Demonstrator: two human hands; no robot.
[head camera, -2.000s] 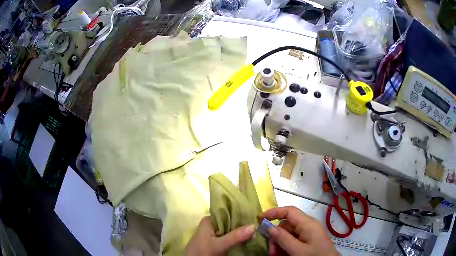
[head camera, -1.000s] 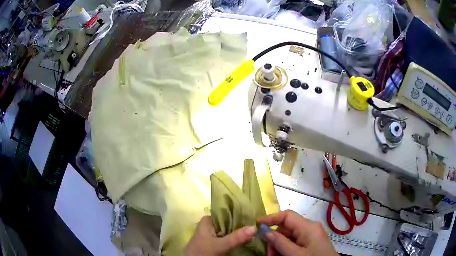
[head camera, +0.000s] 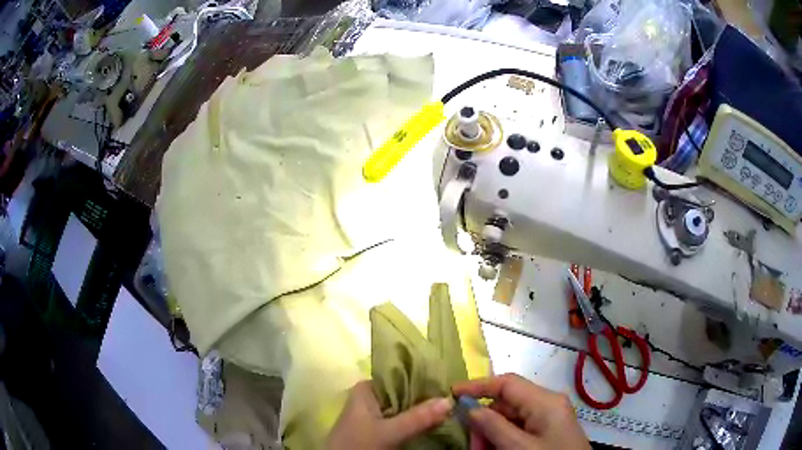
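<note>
An olive-green garment panel (head camera: 409, 365) is gathered between my hands at the bottom centre, with two narrow upright folds standing up. My left hand (head camera: 382, 422) pinches it from the left, thumb on top. My right hand (head camera: 519, 413) pinches its right edge, with a small grey-blue piece (head camera: 464, 406) between thumb and fingers; I cannot tell what that piece is. Both hands are cut off by the bottom edge. Large pale olive cut pieces (head camera: 255, 185) lie spread left of the white sewing machine (head camera: 563, 211).
A yellow work lamp (head camera: 403, 142) shines over the cloth. Red-handled scissors (head camera: 607, 356) and orange-handled snips (head camera: 580, 299) lie right of my hands. A control box (head camera: 754, 167) stands at the right. Plastic bags (head camera: 642, 53) lie behind the machine. White boards stand at lower left.
The small piece at my right fingertips has tilted and shows less of its light face. The view has shifted slightly. Both hands keep their hold on the cloth.
</note>
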